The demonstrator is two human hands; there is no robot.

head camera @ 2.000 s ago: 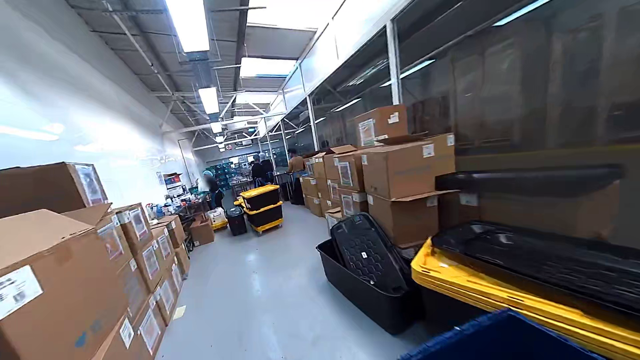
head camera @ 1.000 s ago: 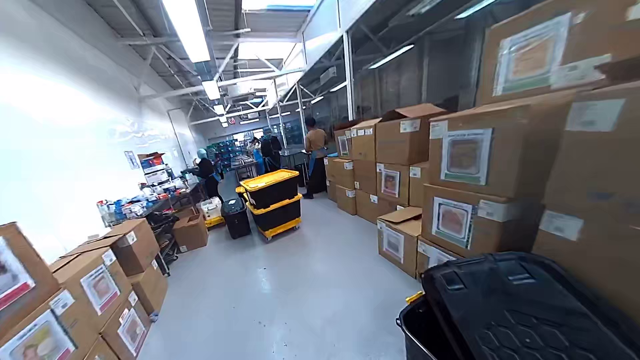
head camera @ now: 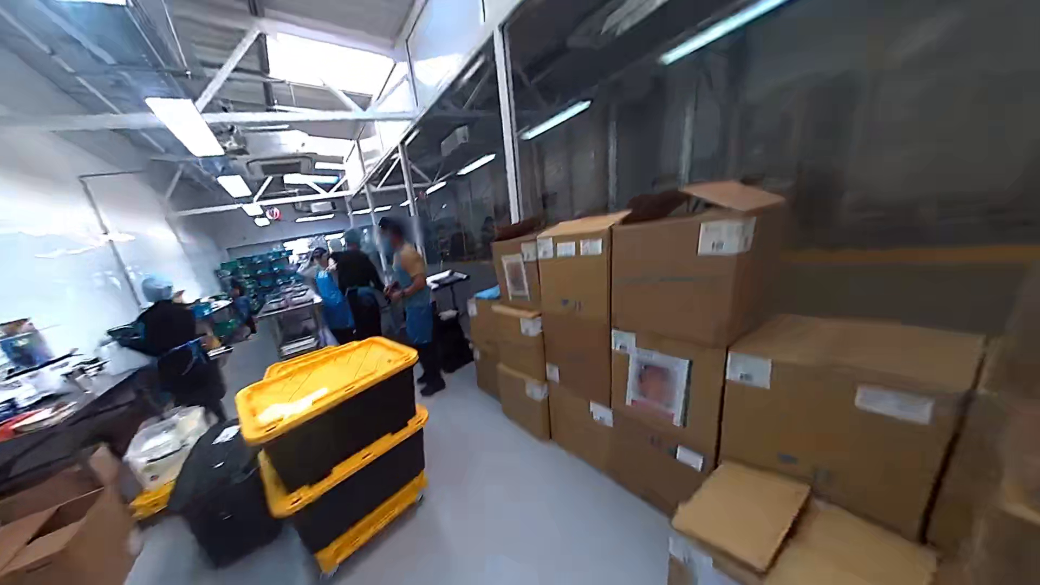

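Observation:
Neither my left hand nor my right hand is in view. In front, left of centre, stand two stacked black totes (head camera: 341, 422) with yellow lids, on a yellow wheeled base. Beside them on the left is a black bin (head camera: 223, 487). Stacked cardboard boxes (head camera: 666, 280) line the right side, several bearing labels. A lower cardboard box (head camera: 739, 512) lies close at the bottom right.
An open cardboard box (head camera: 65, 520) is at the lower left, near a cluttered table (head camera: 73, 406). Several people (head camera: 414, 292) in aprons stand farther back, and another person (head camera: 171, 341) is at the left. Grey floor (head camera: 520, 504) runs between totes and boxes.
The view has moved forward along the aisle, and the yellow-lidded totes are nearer. The black tote and lid seen at the lower right in both earlier frames have left the view.

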